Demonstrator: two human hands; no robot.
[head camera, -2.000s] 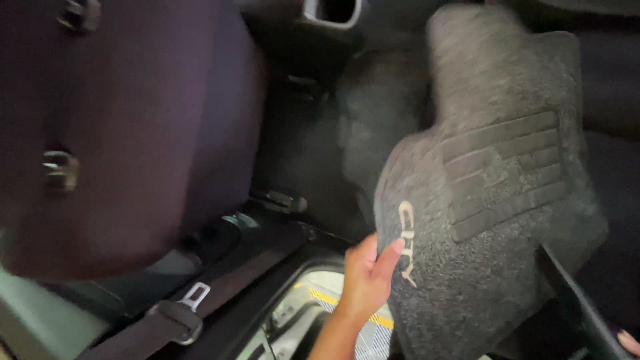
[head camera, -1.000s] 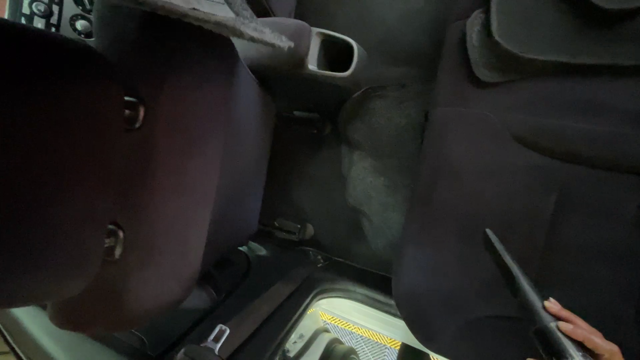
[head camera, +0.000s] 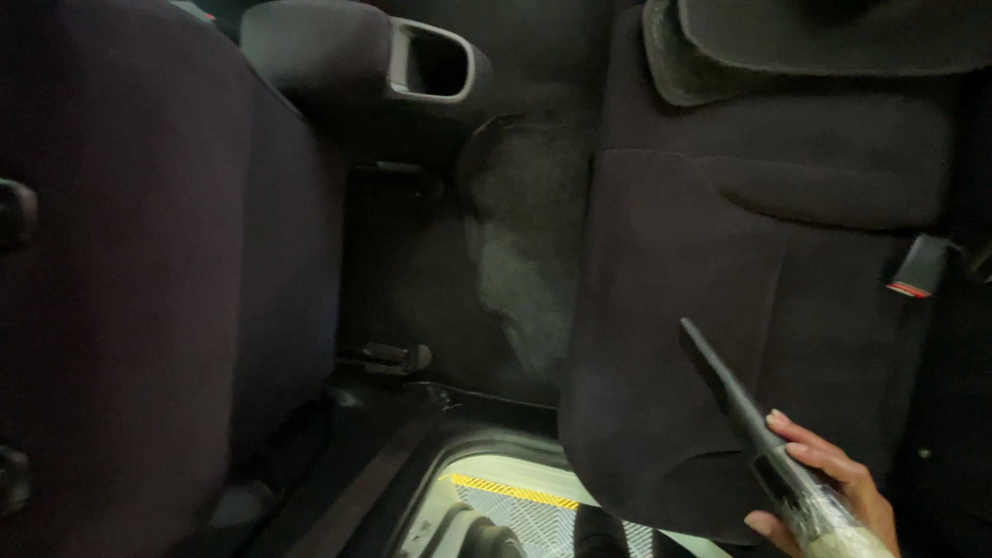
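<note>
My right hand (head camera: 849, 480) is wrapped around a black vacuum crevice nozzle (head camera: 732, 395), whose lower end is covered with clear tape or film. The nozzle's tip lies over the dark fabric rear seat cushion (head camera: 666, 263); whether it touches the fabric I cannot tell. Floor mats (head camera: 821, 39) lie on the far part of that seat, at the top right. Left of the cushion is the carpeted rear footwell (head camera: 519, 279). My left hand is out of the frame.
The front seat's back (head camera: 147, 294) fills the left side. A center console with a cup holder (head camera: 432, 62) stands at the top. A seat belt buckle (head camera: 918, 267) is at the right. Below are the door sill (head camera: 488, 399) and a patterned floor (head camera: 535, 515) outside.
The floor mat that my left hand gripped two seconds ago is out of that hand, which has left the view. The nozzle and my right hand now show more fully.
</note>
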